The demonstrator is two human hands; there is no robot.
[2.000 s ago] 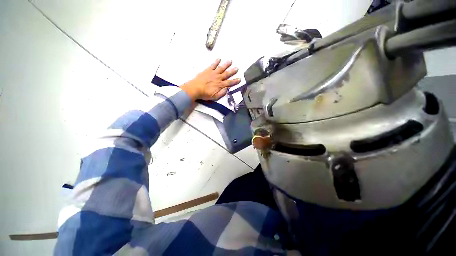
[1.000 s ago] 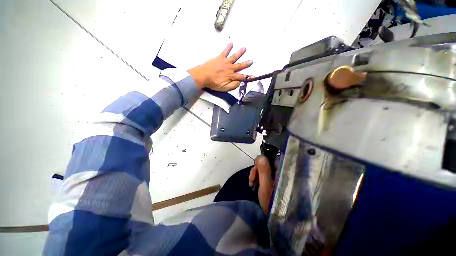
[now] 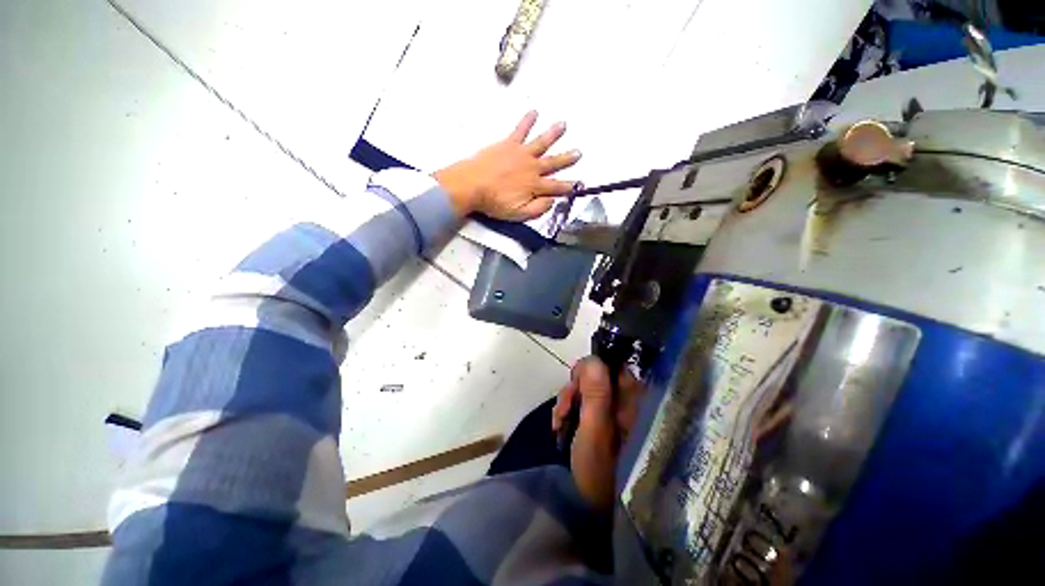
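The straight-knife cutting machine (image 3: 825, 343) fills the right side, with its silver front, orange-brown knob and blue motor body. Its grey base plate (image 3: 533, 292) lies at the cut edge of the dark fabric lay (image 3: 518, 234). The white paper marker (image 3: 619, 86) covers the lay. My left hand (image 3: 512, 180) lies flat on the paper with fingers spread, its fingertips close to the thin upright metal guard (image 3: 559, 215). My right hand (image 3: 594, 418) is curled around a dark part at the machine's side, which looks like its handle and is mostly hidden.
A worn brass-coloured weight bar (image 3: 520, 40) lies on the paper at the top. A brown wooden strip (image 3: 424, 466) lies across the table (image 3: 92, 263) below. A small dark-edged piece (image 3: 124, 422) is at the left. Black and white scraps (image 3: 850, 60) and blue material show beyond the upper-right table edge.
The machine has turned, so its blue side and metal label now show, and its base plate has swung round. My right hand has come into view beside it. My left hand has shifted slightly right, still flat.
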